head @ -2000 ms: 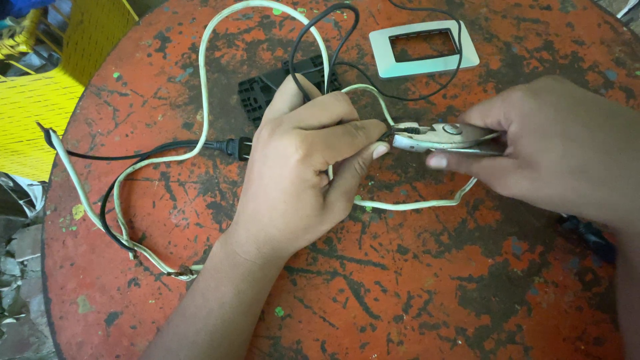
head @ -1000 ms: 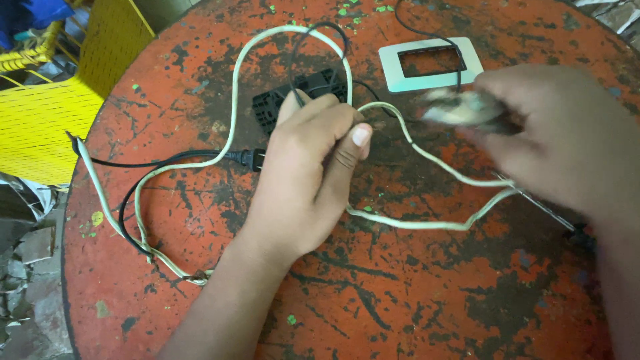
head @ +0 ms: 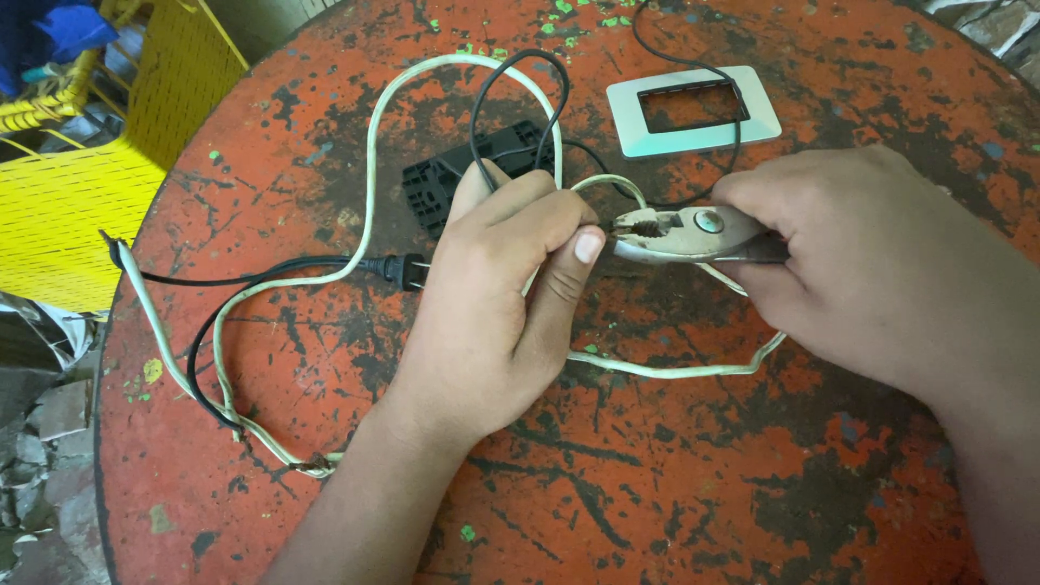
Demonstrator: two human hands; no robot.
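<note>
My left hand (head: pixel 508 301) pinches the end of a thin black wire (head: pixel 520 55) between thumb and forefinger. My right hand (head: pixel 845 260) grips metal combination pliers (head: pixel 691 231), whose jaws point left and meet the wire end at my left fingertips. Whether the jaws bite on it is hard to tell. A white cable (head: pixel 372 162) loops over the table and passes behind my left hand. Partly under that hand lies a black plastic frame (head: pixel 431 183). A black two-pin plug (head: pixel 398 270) lies just left of the hand, its cord running left to the white cable's end.
A white faceplate (head: pixel 634 122) with a rectangular opening lies at the back right, the black wire crossing it. Everything rests on a round, worn red table (head: pixel 691 487). A yellow woven chair (head: pixel 73 219) stands against the left side, with rubble (head: pixel 57 455) on the floor below.
A second ago the pliers were blurred and away from my left fingers; now their jaws are back at the fingertips. The white cable's right loop has shifted toward my right hand.
</note>
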